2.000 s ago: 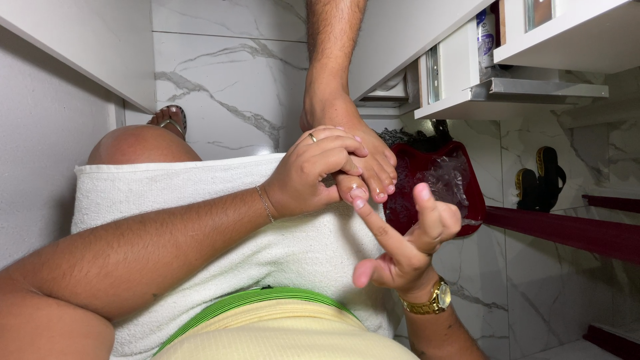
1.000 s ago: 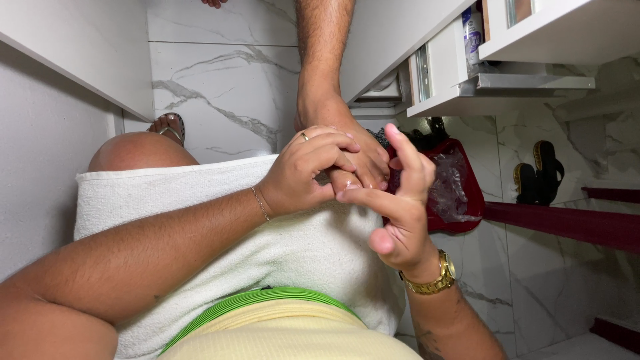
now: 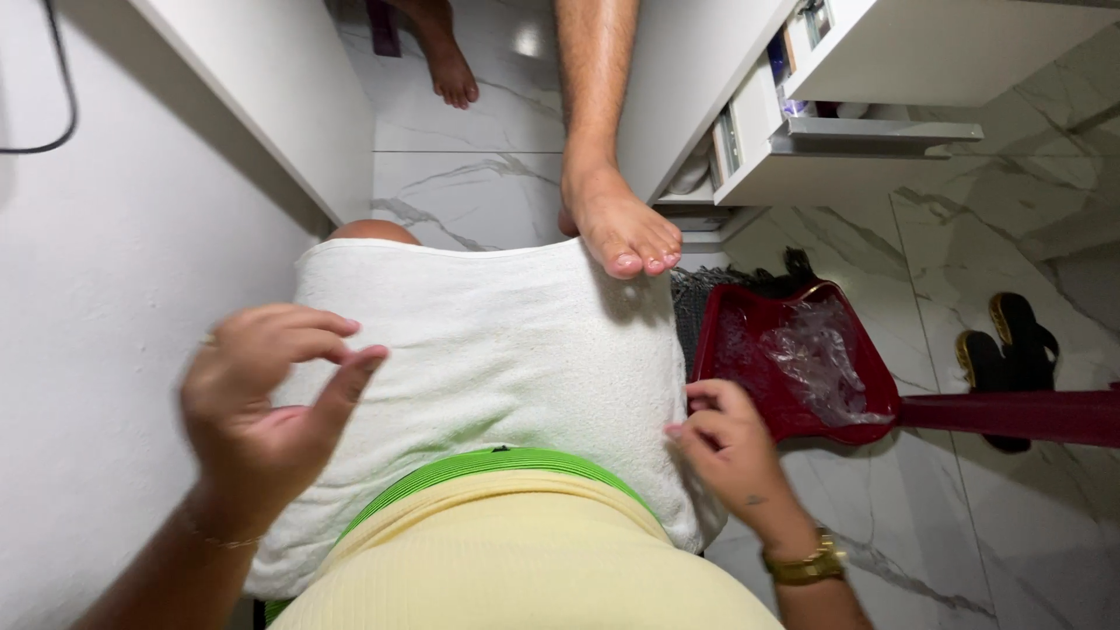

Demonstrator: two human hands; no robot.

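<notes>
Another person's bare foot (image 3: 617, 219) rests on the upper right of a white towel (image 3: 490, 341) spread over my lap, its toenails glossy. My left hand (image 3: 271, 394) hovers over the towel's left side, thumb and fingers apart and holding nothing; it wears a ring and a thin bracelet. Beside the towel's right edge is my right hand (image 3: 722, 446), with a gold watch (image 3: 805, 560) on the wrist. Its thumb and index finger are near the towel's edge, slightly apart; whether they touch it I cannot tell.
A dark red basin (image 3: 884, 394) with crumpled clear plastic (image 3: 818, 363) stands on the marbled floor at right. Black sandals (image 3: 1006, 350) lie beyond it, near a red bar (image 3: 1006, 416). White drawers (image 3: 822, 175) hang open at upper right. The person's other foot (image 3: 451, 74) is on the floor.
Both my hands have let go of the person's foot and moved apart, the left one to the left, the right one down to the towel's right edge. The foot stays on the towel.
</notes>
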